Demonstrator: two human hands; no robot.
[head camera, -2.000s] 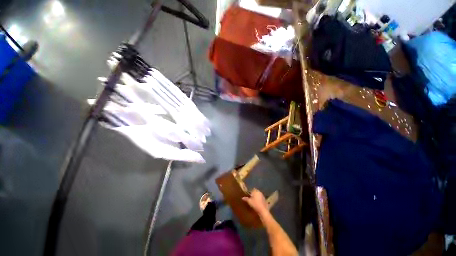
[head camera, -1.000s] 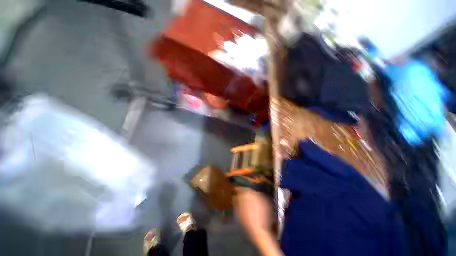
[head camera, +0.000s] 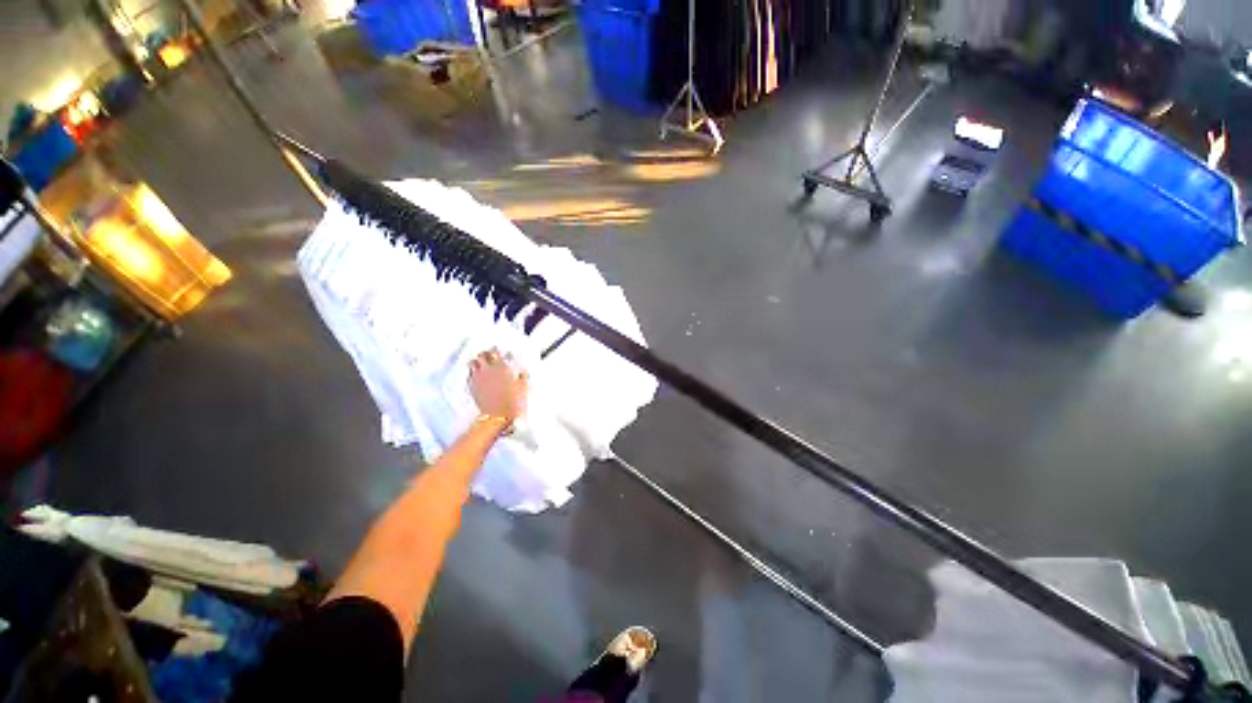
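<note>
Bright white garments (head camera: 398, 323) hang close together on black hangers (head camera: 426, 247) from a long dark rack rail (head camera: 769, 433) that runs diagonally across the view. My left hand (head camera: 497, 387) reaches in from the lower left and rests against the white garments, just below the hangers near the bunch's right end. Its fingers look bent, but whether they grip cloth cannot be told. My right hand is out of view. More white garments (head camera: 1030, 639) hang at the lower right end of the same rail.
Blue bins stand at the right (head camera: 1126, 206) and top (head camera: 618, 55). A wheeled rack stand (head camera: 858, 172) is at the upper right. The rack's thin lower bar (head camera: 742, 549) crosses near my foot (head camera: 632, 648). A cluttered surface with cloth (head camera: 165, 549) is at the lower left.
The view has swung from the brown table and stools to the rack. The arm near the stool is gone from view; my left arm now reaches to the white garments.
</note>
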